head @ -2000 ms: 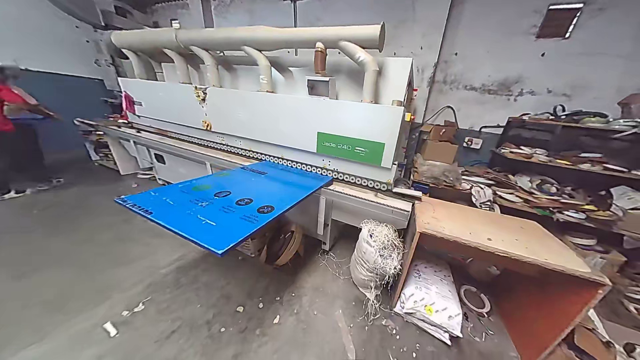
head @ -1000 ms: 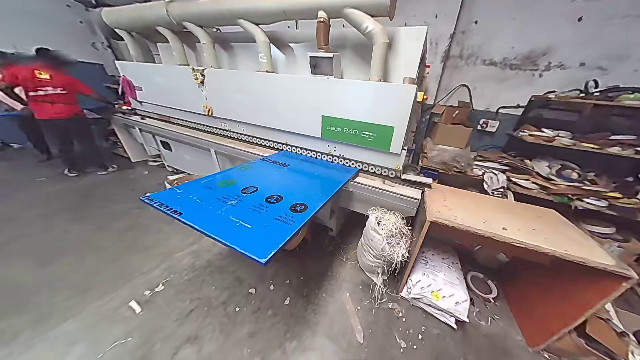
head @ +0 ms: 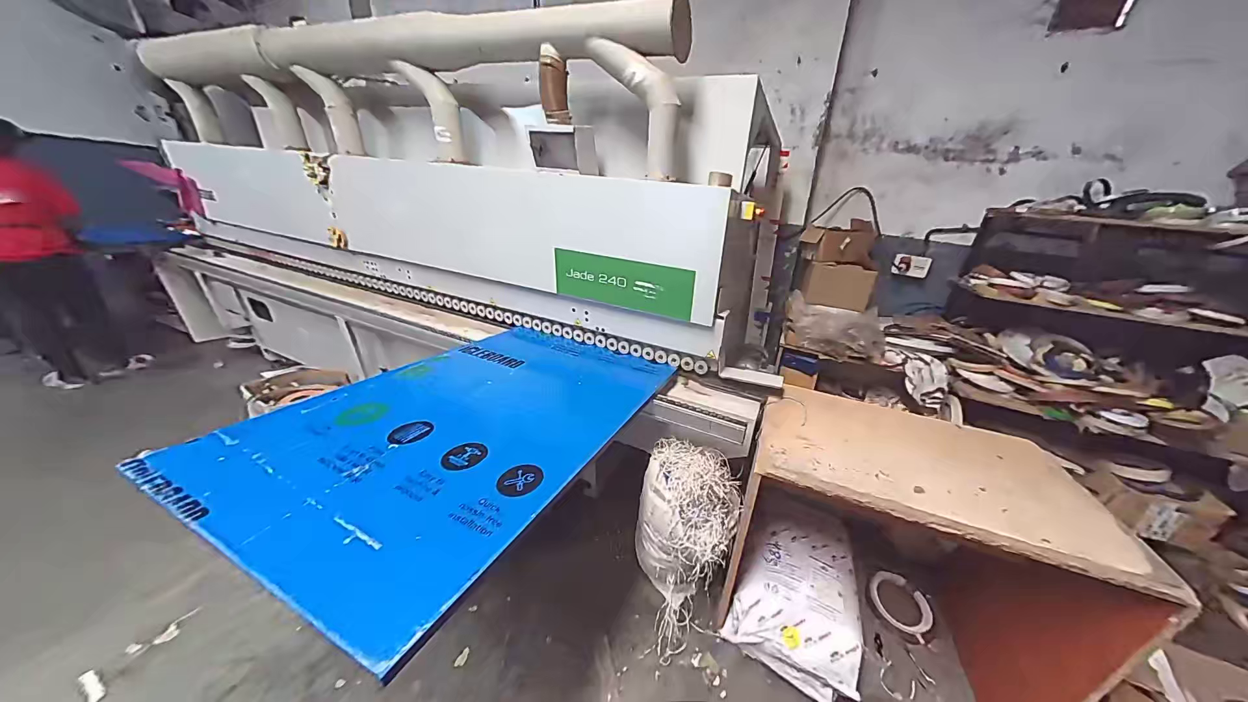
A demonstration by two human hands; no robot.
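Neither my left hand nor my right hand shows in the head view. A large blue-faced board [head: 390, 487] lies flat, its far end under the row of pressure rollers [head: 604, 343] of a white edge banding machine [head: 468, 219]. Its near end juts out over the floor. Dark printing, round icons and scuff marks show on the blue face. What carries the board from below is mostly hidden.
A wooden box-like table [head: 936, 478] stands at right, beside a sack of stringy trimmings [head: 687, 517] and a white printed bag [head: 799, 595]. Cluttered shelves [head: 1102, 312] line the right wall. A person in red [head: 34, 224] stands at far left.
The blue board has moved to the right along the machine, nearer its right end. The person in red, partly out of view at first, came fully into view, then shows at the left edge.
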